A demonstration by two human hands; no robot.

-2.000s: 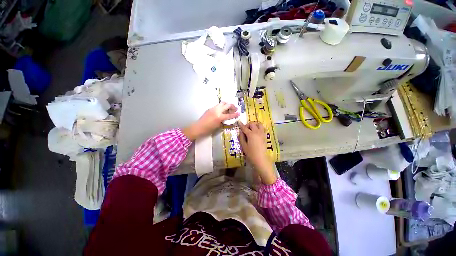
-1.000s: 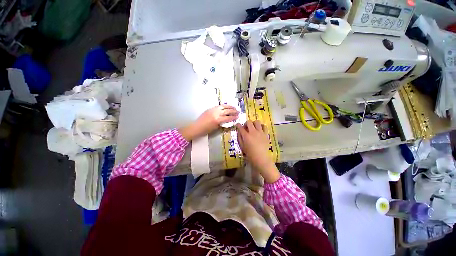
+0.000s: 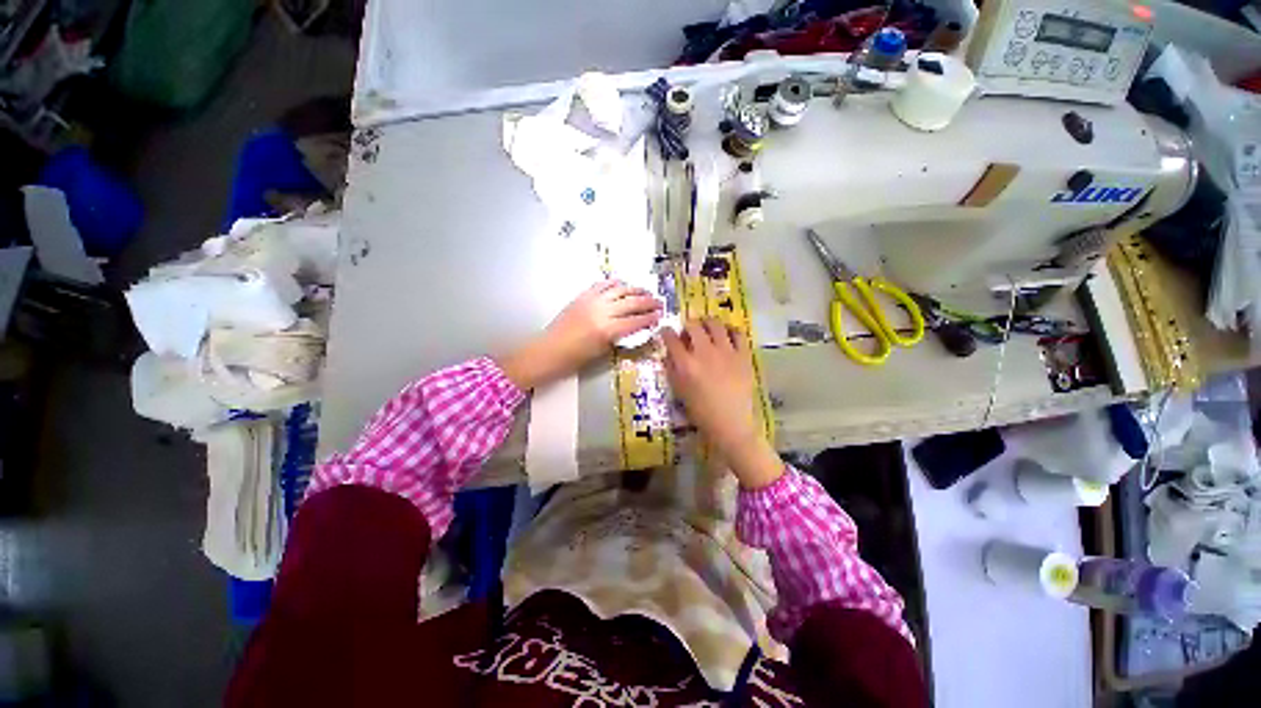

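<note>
A white fabric strip (image 3: pixel 555 432) comes from under my left hand and hangs over the table's front edge. My left hand (image 3: pixel 598 329) lies flat on the white cloth just before the needle area. My right hand (image 3: pixel 712 376) is beside it, fingertips at the cloth's right edge on the yellow printed tape (image 3: pixel 645 415). Sewn white cloth (image 3: pixel 588 166) lies loosely bunched beyond the needle. The presser foot and needle are too small and glared to make out. The cream sewing machine (image 3: pixel 954 173) stands right of the cloth.
Open scissors with yellow handles (image 3: pixel 874 318) lie on the bed right of my hands, beside small dark tools (image 3: pixel 968 325). A white thread cone (image 3: pixel 929 91) stands behind the machine head. Folded cloth (image 3: pixel 249 325) is stacked at left. A black phone-like rectangle (image 3: pixel 957 455) lies on the right side surface.
The fingers of my right hand have moved slightly forward and spread a little along the tape. The hanging strip has shifted slightly left. My left hand stays on the cloth.
</note>
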